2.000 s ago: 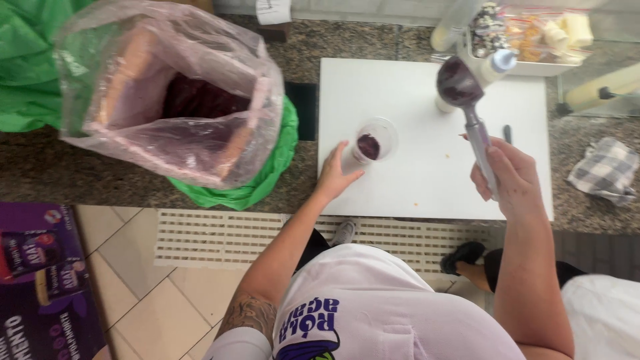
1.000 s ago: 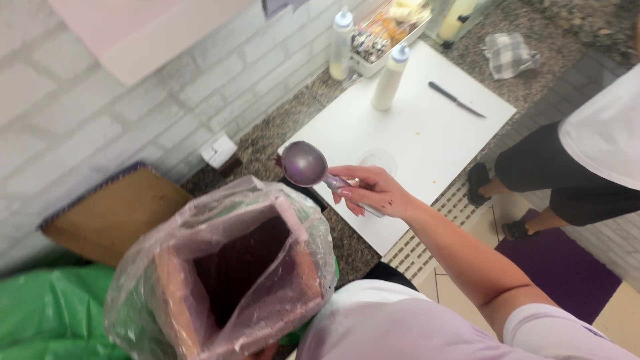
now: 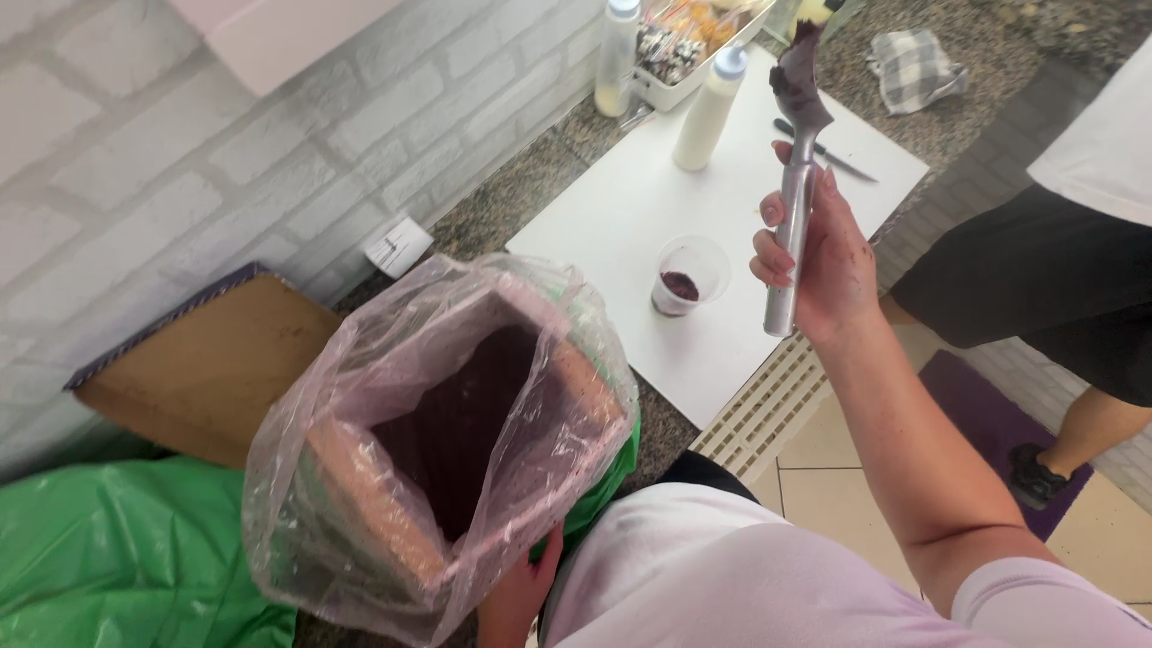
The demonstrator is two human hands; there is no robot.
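Note:
My right hand (image 3: 832, 261) grips the handle of a metal ice cream scoop (image 3: 796, 207), raised above the right part of a white cutting board (image 3: 576, 220). Dark purple frozen paste clings to the scoop's bowl. A clear plastic cup (image 3: 688, 279) stands on the board with a little of the same paste at its bottom. At the lower left, a cardboard box lined with a clear plastic bag (image 3: 351, 486) holds dark purple paste deep inside. My left hand (image 3: 526, 585) is at the box's near side, partly hidden by the bag; its fingers rest against that side.
Two squeeze bottles (image 3: 711, 108) (image 3: 618, 58), a tray of packets (image 3: 670, 90), a knife (image 3: 841, 157) and a checkered cloth (image 3: 913, 72) are at the back. Green plastic (image 3: 135, 549) and a cardboard flap (image 3: 207, 360) lie left. A co-worker's dark-clad legs (image 3: 1017, 270) stand at right.
My left hand, on the cup two seconds ago, is now at the box's side. My right hand has moved the scoop away from beside the box to over the board. The view has turned.

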